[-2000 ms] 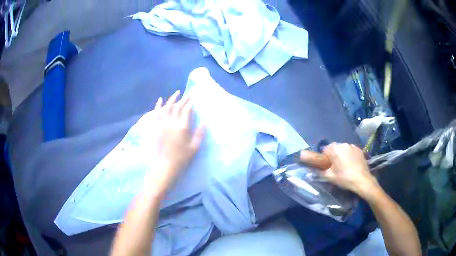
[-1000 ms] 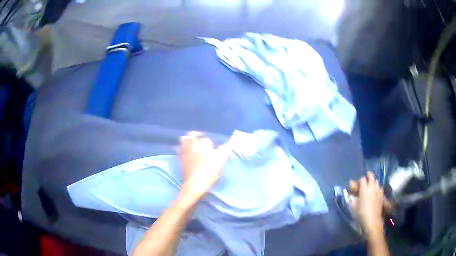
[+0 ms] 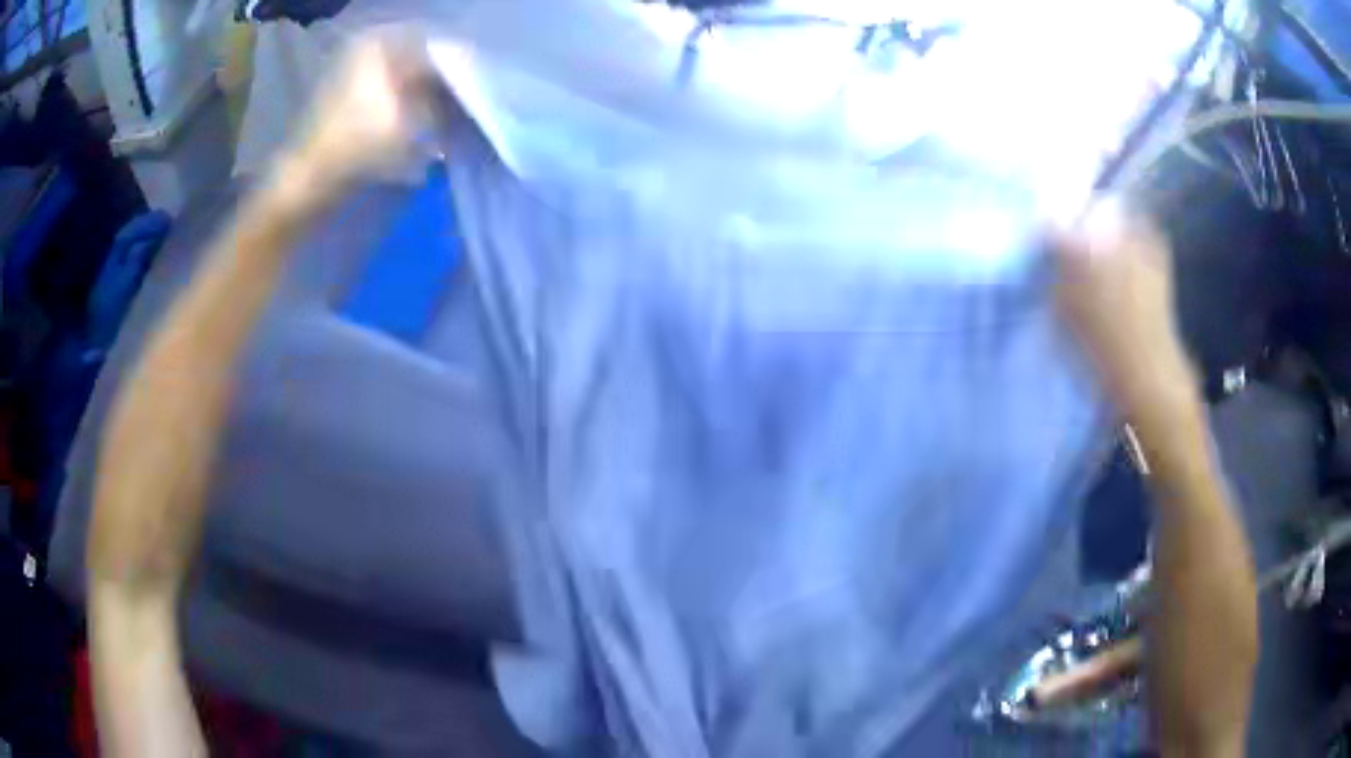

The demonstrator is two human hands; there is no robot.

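Note:
The light blue shirt [image 3: 756, 444] hangs spread and blurred between my two raised hands. Its upper part is washed out by glare and its folds hang down to the bottom of the view. My left hand [image 3: 378, 96] is closed on its upper left corner. My right hand [image 3: 1108, 259] is closed on its upper right edge. The steam iron [image 3: 1059, 674] rests at the lower right, partly behind my right forearm, with its brown wooden handle [image 3: 1089, 671] showing. No hand is on it.
The dark grey pressing table [image 3: 326, 459] lies under and left of the shirt. A blue bar [image 3: 408, 259] lies on it, partly hidden by the cloth. A pale hose [image 3: 1237, 116] curves at the upper right. Something red [image 3: 222, 718] shows at the lower left.
My right hand has let go of the iron and taken hold of the shirt. Both hands have lifted the shirt off the table and spread it in front of me.

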